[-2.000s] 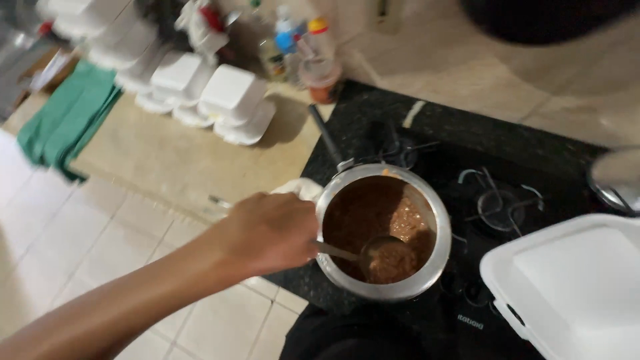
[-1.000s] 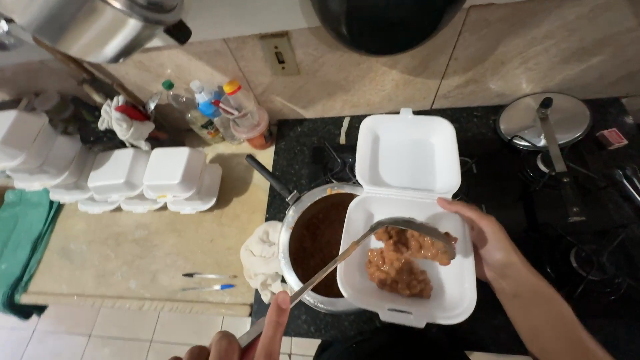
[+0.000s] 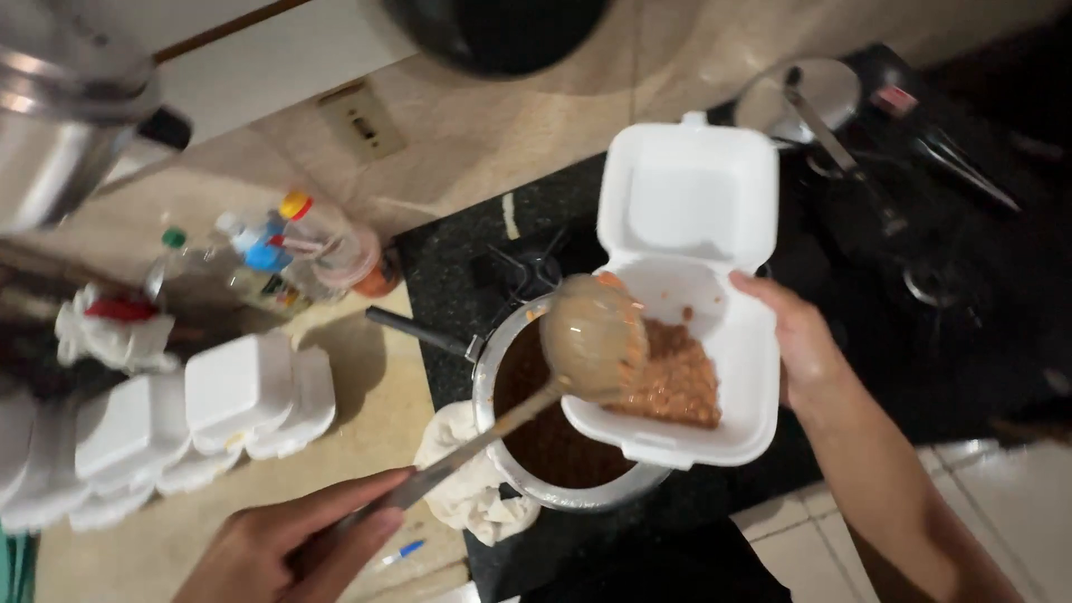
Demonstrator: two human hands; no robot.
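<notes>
My left hand grips the handle of a metal ladle at the lower left. The ladle's bowl is tipped over the near left side of an opened white foam takeout box, its rounded back toward me. Cooked beans in sauce lie in the box's lower half, and the lid stands open behind. My right hand holds the box by its right edge, thumb on the rim. Partly under the box is a metal pressure cooker pot with more brown beans, its black handle pointing left.
Closed foam boxes stand stacked at the left, near bottles by the wall. A white cloth touches the pot; a blue-capped pen lies nearby. A pot lid rests on the black stove. A dark pan hangs above.
Two seconds ago a hand had the ladle in the pot; one second ago the ladle was over the box with beans in it. Now its bowl is turned over at the box's left side.
</notes>
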